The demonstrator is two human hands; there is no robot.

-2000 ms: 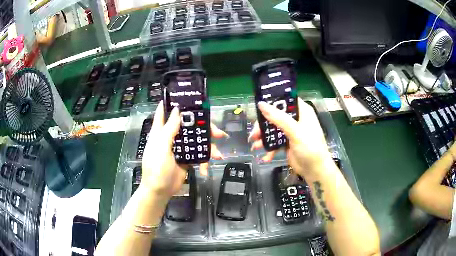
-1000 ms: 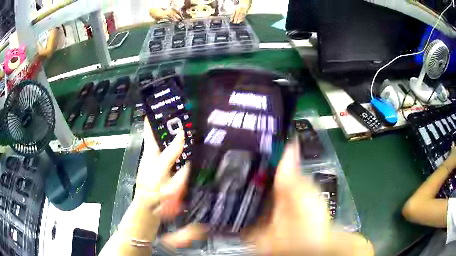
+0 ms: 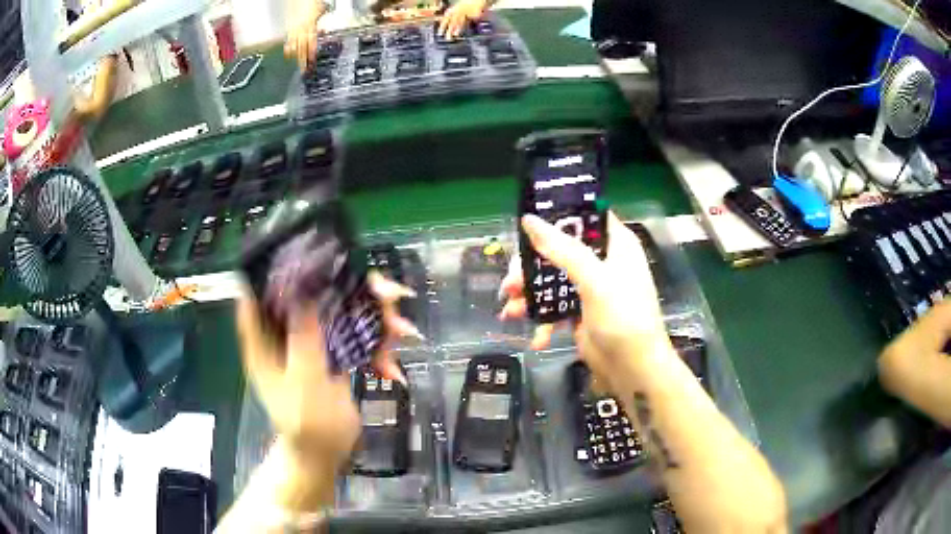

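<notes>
My left hand (image 3: 302, 386) holds a black keypad phone (image 3: 313, 276), tilted and blurred, over the left side of the clear blister tray (image 3: 438, 499). My right hand (image 3: 615, 297) holds another keypad phone (image 3: 564, 198) upright, its screen lit with white text, my thumb just below the screen. In the tray's near row, two phones lie face down, one at the centre (image 3: 488, 412) and one (image 3: 382, 426) below my left hand. A keypad phone (image 3: 610, 428) lies face up below my right hand, partly hidden by my forearm.
Stocked trays lie at far left, left and far side (image 3: 412, 89), where another person's hands touch the tray. A dark fan (image 3: 61, 242) stands left. A monitor (image 3: 761, 63), blue mouse (image 3: 802, 203) and white fan (image 3: 905, 99) are right. A neighbour's arm (image 3: 918, 360) shows at the right edge.
The right-hand phone has moved away from the camera and back over the tray. The left-hand phone has dropped lower and tilted. The far person's hands have shifted on the far tray.
</notes>
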